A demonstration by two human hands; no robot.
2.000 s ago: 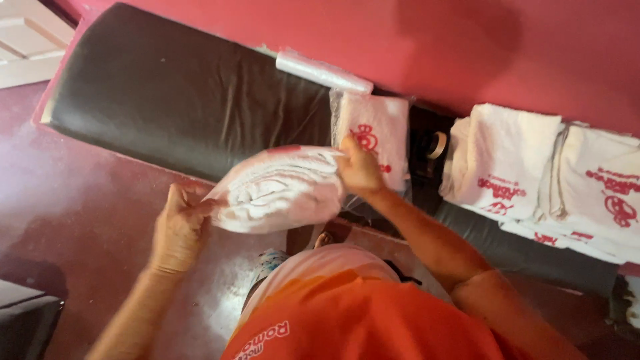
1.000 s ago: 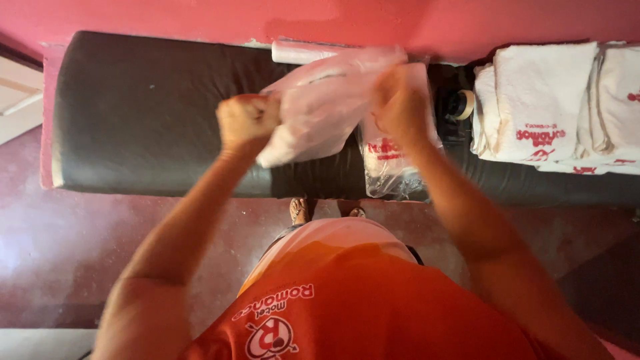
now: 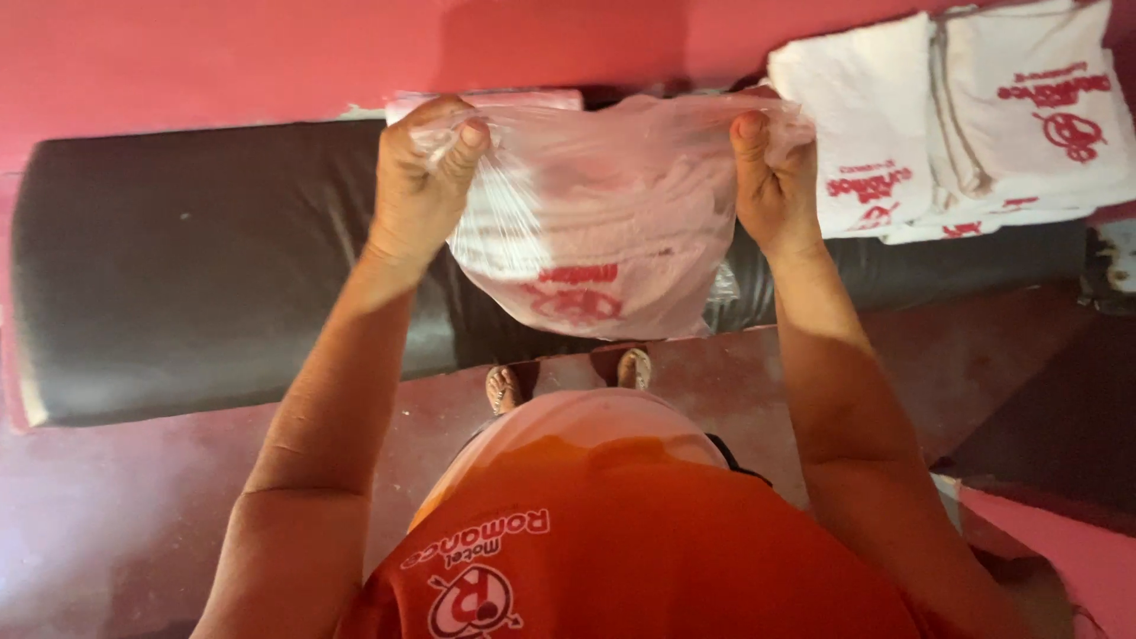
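Observation:
A clear plastic bag (image 3: 612, 133) hangs between my hands, its upper edge stretched taut. Inside it lies a folded white towel (image 3: 586, 240) with red printing near the bottom. My left hand (image 3: 430, 169) grips the bag's upper left corner, thumb on top. The upper right corner is pinched in my right hand (image 3: 777, 182). Both hands are above the black padded bench (image 3: 222, 266). Behind the bag, part of another clear plastic wrapping (image 3: 723, 284) shows on the bench; the rest of it is hidden.
Stacked white folded towels (image 3: 861, 106) with red printing lie on the bench at the right, close to my right hand. A plastic roll or packet (image 3: 550, 98) rests at the bench's back edge by the red wall (image 3: 266, 53). My feet stand on the reddish floor (image 3: 444, 453).
Two seconds ago the towel bundle was held sideways, low over the bench's front edge. Now it hangs in the bag with the printing showing, and the bag's top is spread wide between my hands.

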